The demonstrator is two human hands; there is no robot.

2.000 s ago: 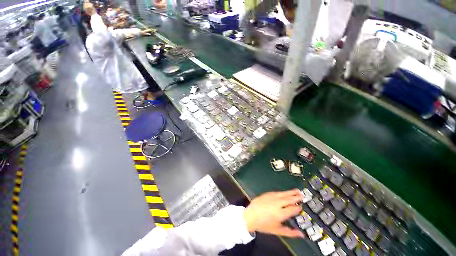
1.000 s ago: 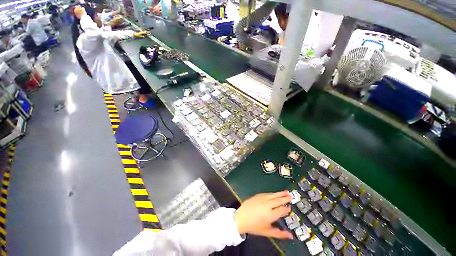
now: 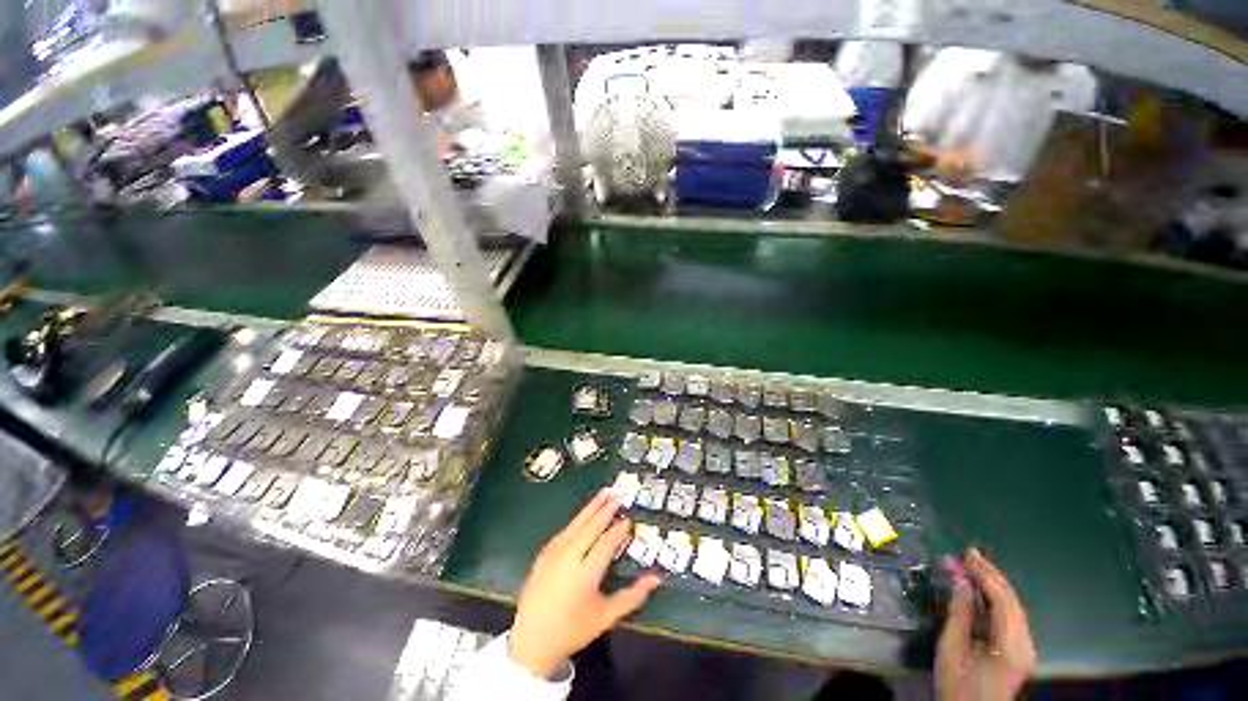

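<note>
Rows of small silver-grey square modules [image 3: 746, 512] sit in a clear tray [image 3: 897, 596] in front of me. One yellow-edged module [image 3: 875, 529] is at the right end of a row. My left hand [image 3: 586, 575] is bare, its fingertips at the tray's left edge by the end modules; whether it grips one cannot be told. My right hand [image 3: 988, 623] is right of the tray, fingers bent and blurred; something small and dark shows by its fingertips, too unclear to name. Several dark-rimmed housings [image 3: 586, 444] with pale or copper centres lie left of the tray.
A stack of filled clear trays [image 3: 435, 527] is at left. A tray of dark housings [image 3: 1174, 514] is at far right. A metal post [image 3: 435, 206] and a green conveyor [image 3: 821, 308] are behind. A fan [image 3: 631, 144], a person in white [image 3: 985, 117] and a blue stool [image 3: 134, 603] also show.
The view has swung right. My right hand, the right part of the near tray and the far right tray have come into view. My left hand stays at the tray's left edge.
</note>
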